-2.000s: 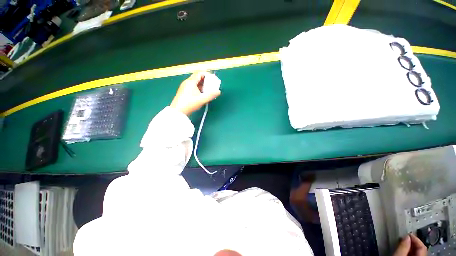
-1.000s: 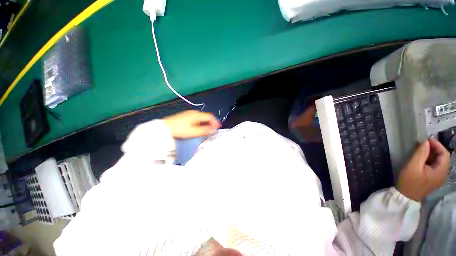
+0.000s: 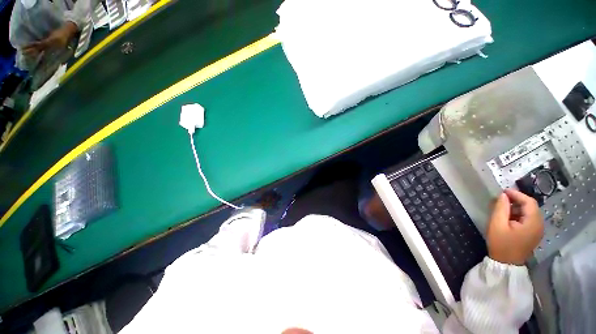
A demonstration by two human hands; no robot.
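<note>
The fixture [image 3: 527, 184], a black block, sits on the perforated base plate [image 3: 578, 166] at the right, with a black ring [image 3: 544, 182] in its seat. My right hand [image 3: 515, 228] is beside the fixture's near edge, fingers curled with tips close together; whether it holds anything is unclear. A white plug [image 3: 192, 117] lies on the green belt, its thin cord running down to the belt's near edge. My left hand [image 3: 266, 199] is dark and blurred in shadow there, near the cord's end; its fingers and any content cannot be made out.
A white foam stack [image 3: 372, 55] with black rings stands on the belt. A keyboard [image 3: 439, 218] lies left of my right hand. A plastic-wrapped pack [image 3: 86, 189] and black flat case [image 3: 38, 249] lie at far left. Another person's hand [image 3: 57, 38] shows at top left.
My left hand has let go of the white plug, which now lies on the belt, and moved down to the belt's near edge. The view has turned right; my right hand stays by the fixture.
</note>
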